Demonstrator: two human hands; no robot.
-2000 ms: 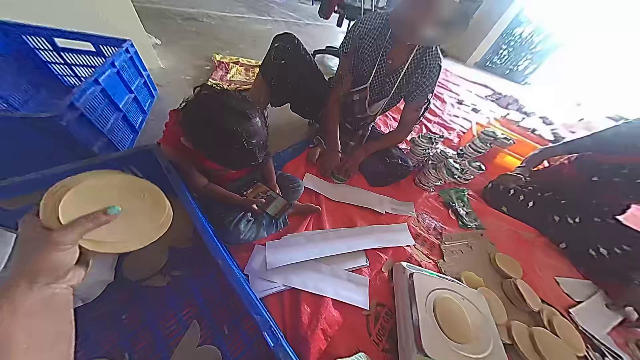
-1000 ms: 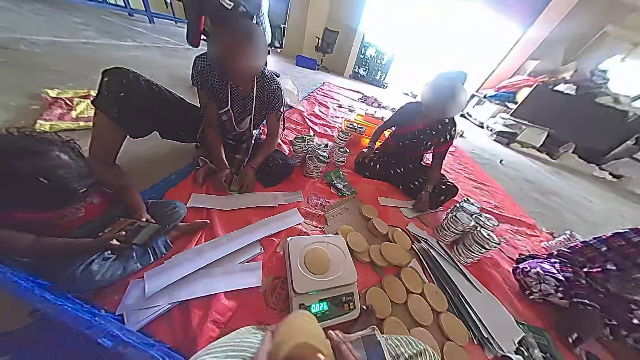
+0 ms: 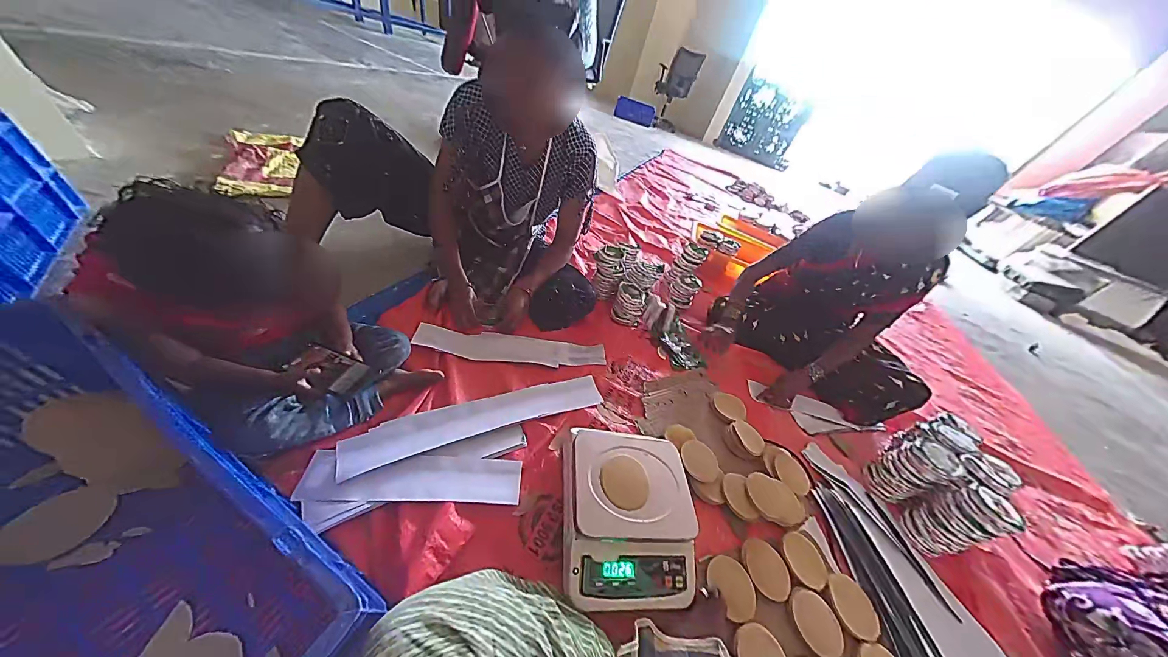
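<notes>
A digital weighing scale (image 3: 630, 520) stands on the red sheet with one thin round tan disc (image 3: 624, 482) on its pan and its green display lit. What looks like my right hand (image 3: 704, 613) is dark and partly cut off at the scale's lower right corner; its fingers cannot be made out. Flat stacks of tan discs (image 3: 774, 497) lie right of the scale, and more discs (image 3: 815, 620) lie nearer to me. My left hand is not in view. Striped cloth (image 3: 493, 616) covers my knee at the bottom edge.
A blue plastic crate (image 3: 351, 593) with broken discs is at left. White paper strips (image 3: 465, 429) lie left of the scale. Three people sit around the red sheet (image 3: 411, 557), one holding a phone (image 3: 339, 372). Bundled round stacks (image 3: 958, 502) stand at right, others (image 3: 630, 301) farther back.
The view has swung right from the crate to the scale. The stack of discs held over the crate, then before the scale, is no longer in view.
</notes>
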